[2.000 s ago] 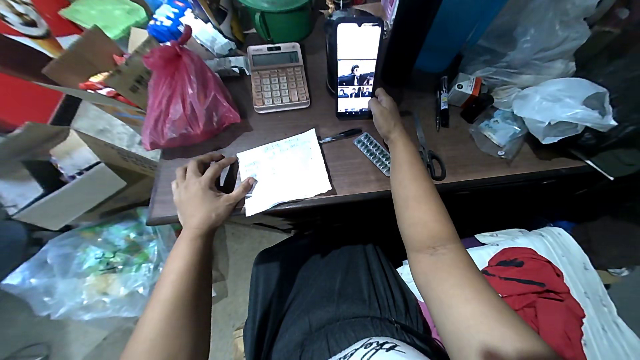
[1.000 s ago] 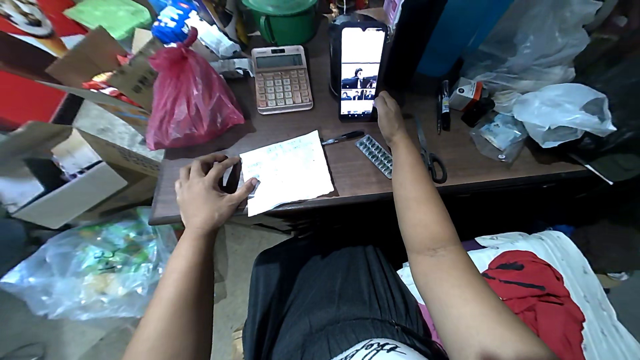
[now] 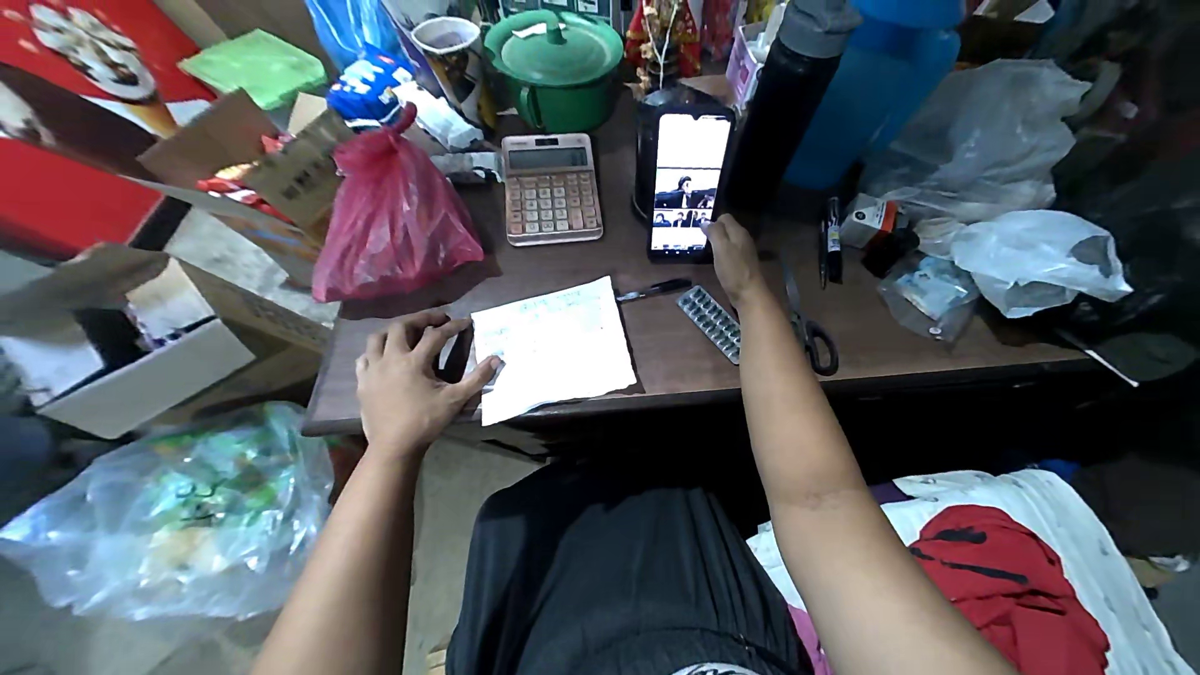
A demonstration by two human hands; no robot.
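Observation:
My left hand (image 3: 412, 380) rests at the left front of the brown desk (image 3: 694, 375), fingers spread, its thumb on the edge of a handwritten sheet of paper (image 3: 558, 352). A small dark object (image 3: 456, 354) lies between its thumb and forefinger. My right hand (image 3: 734, 258) touches the lower right of an upright smartphone (image 3: 691, 183) with a lit screen; whether it grips the phone is unclear. A pen (image 3: 656, 290) and a blister pack of tablets (image 3: 710, 323) lie between the paper and my right forearm, which partly covers black-handled scissors (image 3: 820, 347).
Behind the paper are a pink calculator (image 3: 552, 190), a green lidded pot (image 3: 555, 70) and a pink plastic bag (image 3: 394, 220). Markers (image 3: 832, 241), a white plastic bag (image 3: 1041, 258) and a black bottle (image 3: 783, 112) stand or lie right. Open cardboard boxes (image 3: 155, 375) are left of the desk.

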